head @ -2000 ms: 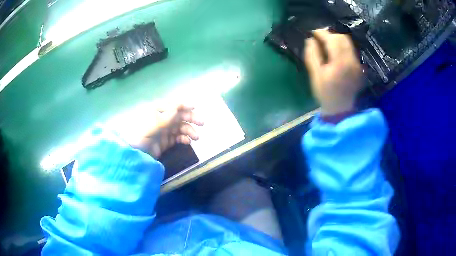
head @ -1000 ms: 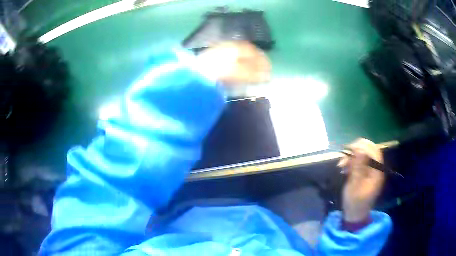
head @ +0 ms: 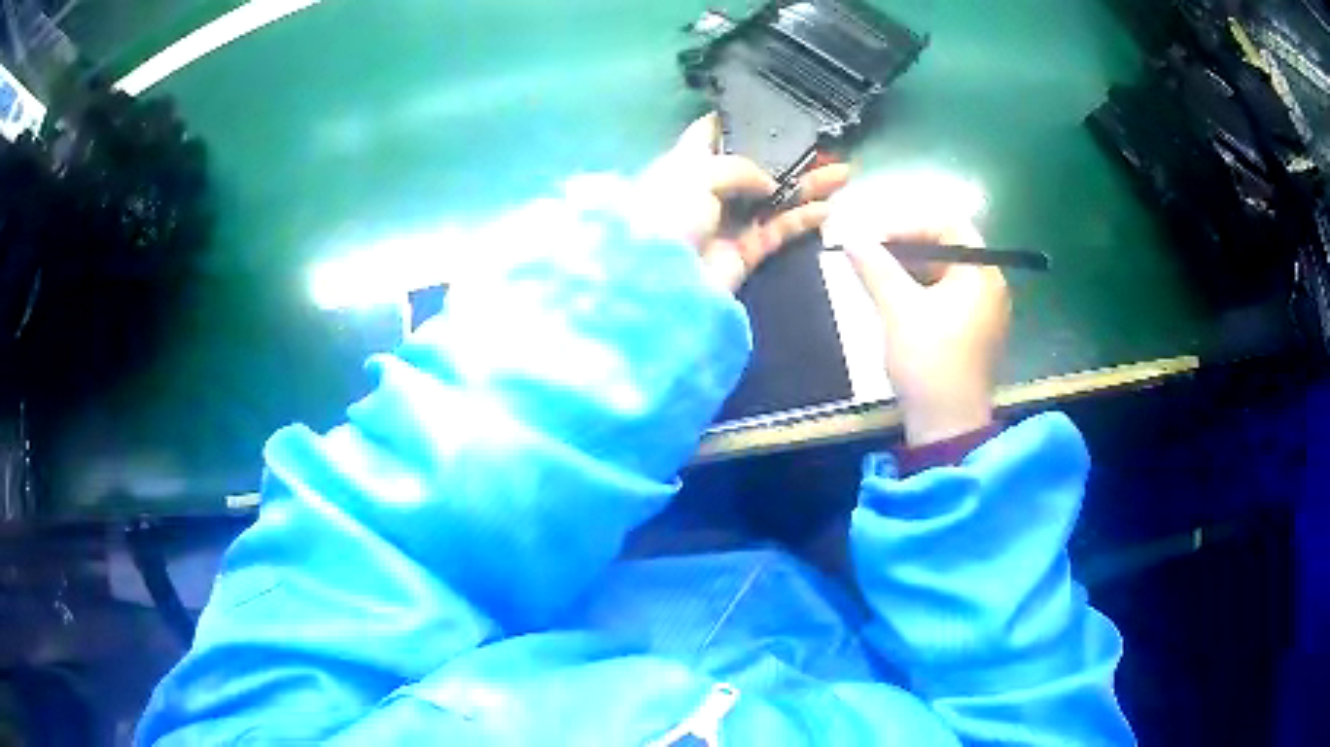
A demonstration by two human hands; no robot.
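My left hand grips the lower end of a black plastic housing, which is angular with ribs or slats on its upper right side. My right hand holds dark tweezers like a pen, the back end pointing right and the tips towards the black sheet's upper right edge. The black sheet lies at the near table edge, partly hidden by my left sleeve. White backing paper shows beside it, partly under my right hand. Whether the tips hold a piece, I cannot tell.
The green table has a pale yellow near edge. A dark jagged heap stands at the left. Shiny black parts are piled at the right. Glare lies across the table top.
My left hand has taken hold of the housing, which is turned and further right. My right hand has moved up and left from the table edge to the sheet with the tweezers.
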